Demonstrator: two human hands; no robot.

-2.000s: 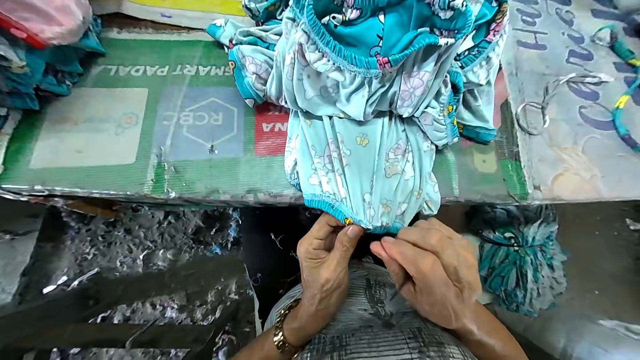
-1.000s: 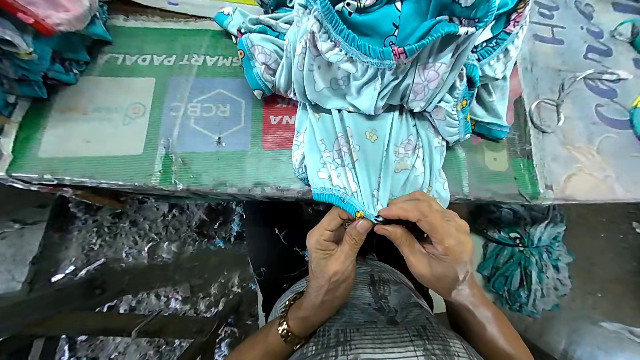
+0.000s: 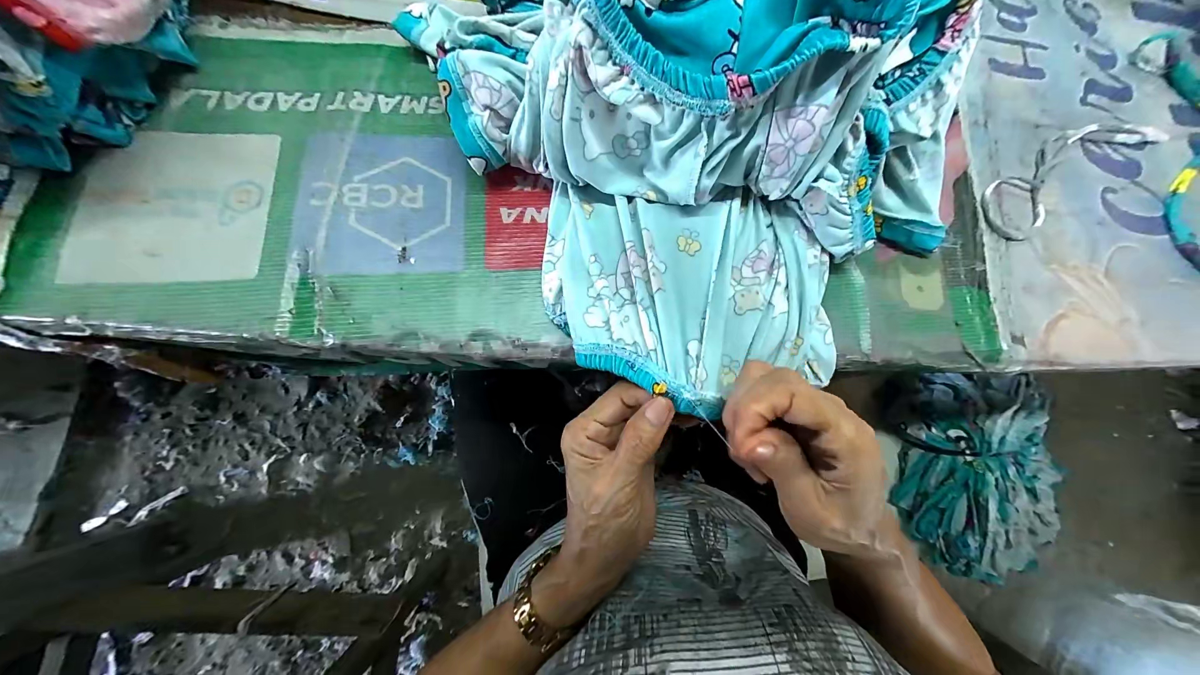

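Note:
A light teal printed garment [image 3: 694, 272] with darker teal gathered edging lies on the table, its lower end hanging over the front edge. My left hand [image 3: 619, 459] pinches the teal edging of that end between thumb and fingers. To the right of it, my right hand [image 3: 806, 450] is closed, with a thin thread [image 3: 714, 427] running from the edging to its fingers. Whether the right fingers also hold a small tool cannot be seen. The garment's upper part, with a wide elastic opening, is bunched toward the back.
Green printed sheeting covers the table [image 3: 375, 300]. Teal and red fabric [image 3: 84, 84] is piled at the back left. Metal rings [image 3: 1014, 208] lie on the right. Below the edge are a bundle of teal fabric strips [image 3: 975, 478] and floor scraps [image 3: 309, 441].
My right hand has drawn a little away from the edging, and a thread now shows between them. The left hand keeps its pinch on the edging.

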